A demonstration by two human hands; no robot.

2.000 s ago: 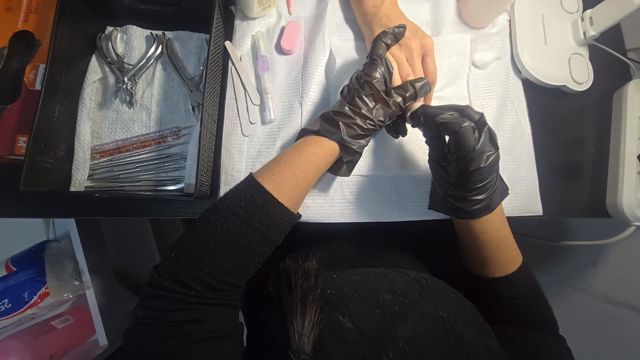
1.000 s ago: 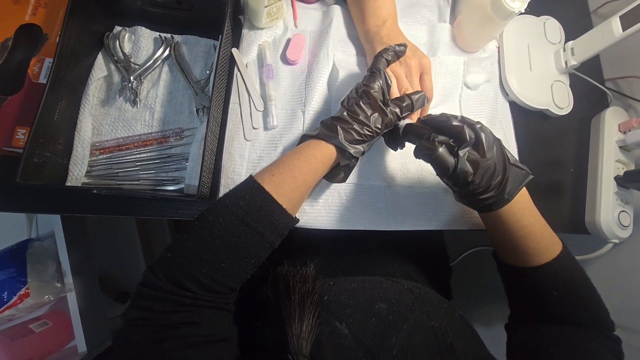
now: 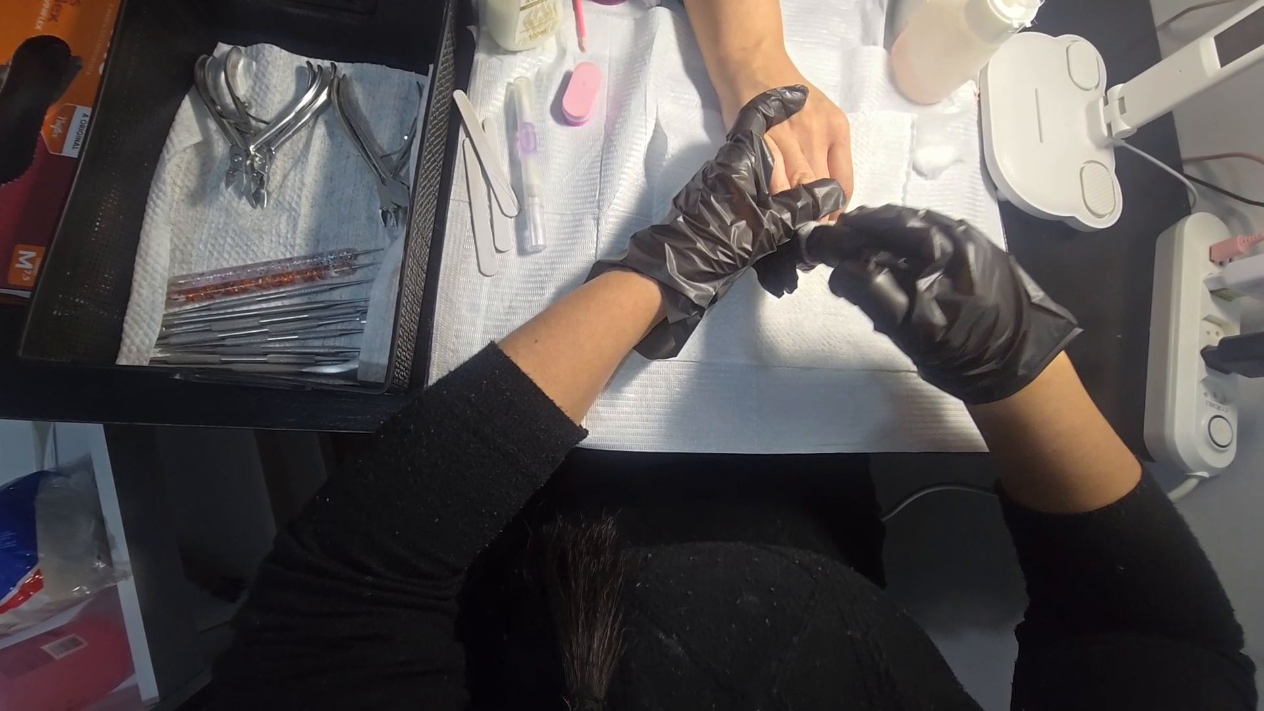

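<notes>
My left hand (image 3: 726,217), in a black disposable glove, is closed around the fingers of another person's hand (image 3: 815,138), which reaches in from the top. My right hand (image 3: 938,286), also gloved in black, is close beside those fingertips with its own fingers bent together. Whether it grips a small tool is hidden. White ribbed towels (image 3: 711,395) lie beneath the hands. To the left are slim white nail files (image 3: 484,168), a clear capped pen-like tube (image 3: 528,163) and a pink oval block (image 3: 582,93). A cotton piece (image 3: 936,158) lies to the right.
At left, a black tray (image 3: 420,197) holds cuticle nippers (image 3: 259,138) and several metal tools (image 3: 267,321) on paper towel. A bottle (image 3: 953,49) with pinkish liquid stands top right, near a white lamp base (image 3: 1052,128) and a power strip (image 3: 1190,346) with cables.
My right forearm has swung outward to the right, its fingers staying near the other person's fingertips. My left hand keeps its hold. The view has shifted somewhat.
</notes>
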